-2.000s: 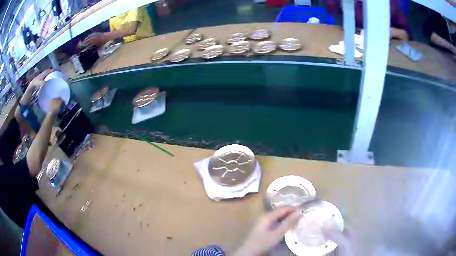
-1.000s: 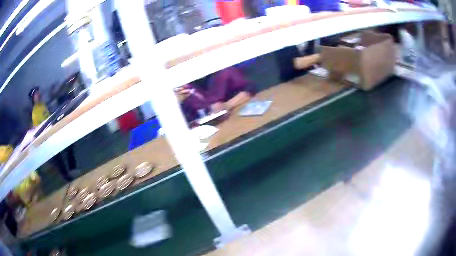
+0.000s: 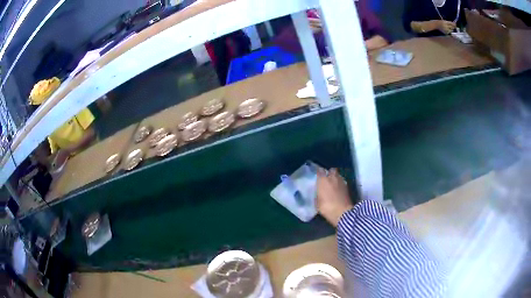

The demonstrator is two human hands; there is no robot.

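My right hand [image 3: 333, 195], in a striped sleeve, reaches over the green belt from the lower right. Its fingers hold the right edge of a pale square base plate [image 3: 296, 195] with short upright posts. Whether the plate touches the belt is unclear. My left hand is not in view. On the near bench, a round metallic housing [image 3: 233, 275], spoked face up, sits on white wrap or a plate. A second round housing [image 3: 313, 282] with a pale rim lies to its right, cut off by the bottom edge.
The green belt [image 3: 192, 198] runs across, with plate-and-housing assemblies [image 3: 92, 227] at left. A white post [image 3: 364, 128] stands right behind my hand. Across the belt are several housings [image 3: 221, 121], a blue crate [image 3: 256, 65], a carton [image 3: 503, 41] and people working. Glare covers the lower right.
The view swung right and partly back. My right hand has moved from the bench housings out over the belt and taken hold of the square plate. My left hand has left the picture.
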